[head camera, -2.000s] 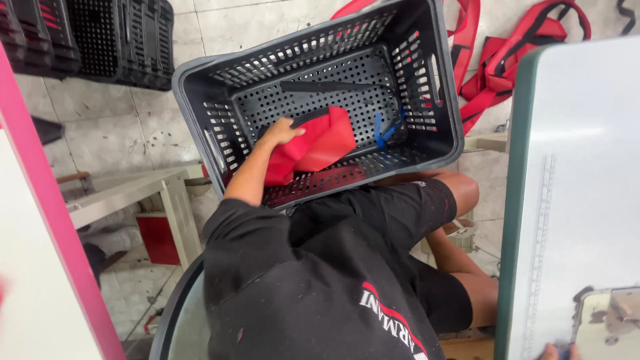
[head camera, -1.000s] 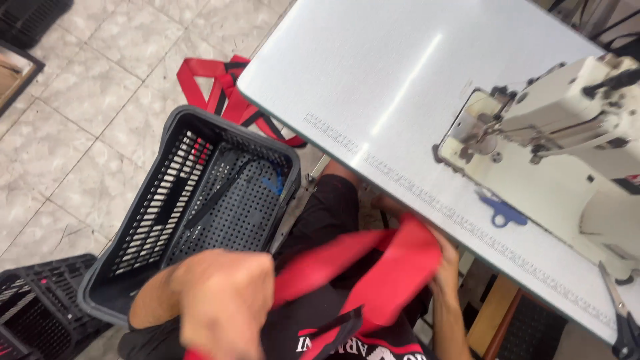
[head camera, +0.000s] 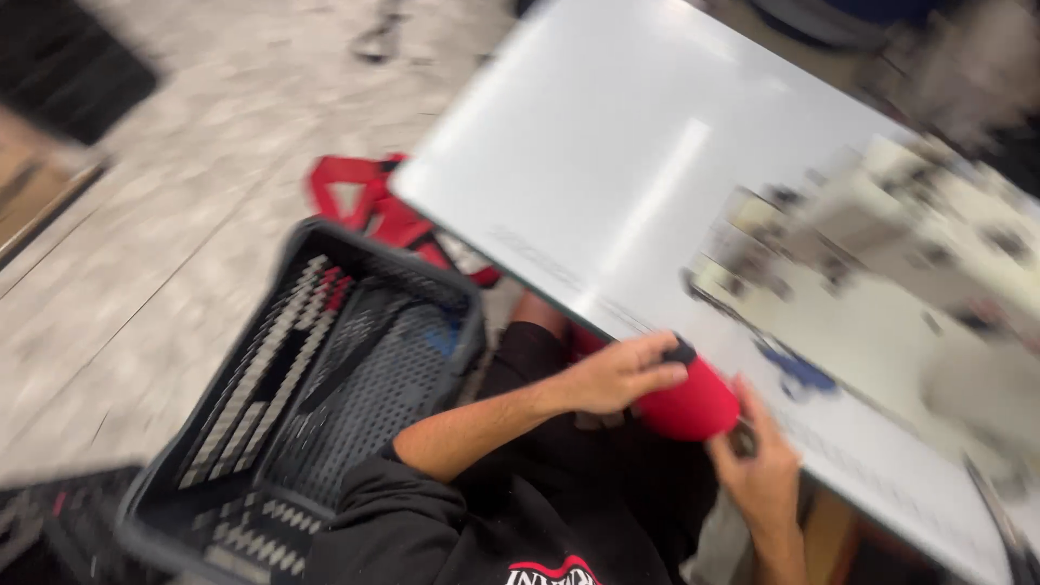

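Note:
A red fabric piece with a black edge [head camera: 691, 402] is held between both hands above the lap, beside the near edge of the white sewing table [head camera: 569, 162]. My left hand [head camera: 630, 374] grips its upper left side, near the black part. My right hand [head camera: 756, 443] pinches its right end. A sewing machine [head camera: 877, 268], blurred, stands on the table to the right of the hands. On the tabletop before it lies a small blue tool [head camera: 796, 370], its kind unclear.
A dark grey plastic crate [head camera: 390, 252] stands at the left, with a dark strip and a blue item inside. Red straps [head camera: 357, 191] lie on the floor behind it. Scissors [head camera: 995, 512], blurred, lie at the table's right end. Another black crate [head camera: 65, 520] is at lower left.
The view has swung toward the sewing table. My left hand was on red fabric in the crate at first; now red fabric is between both hands near the table edge, drawn closer together than one second ago.

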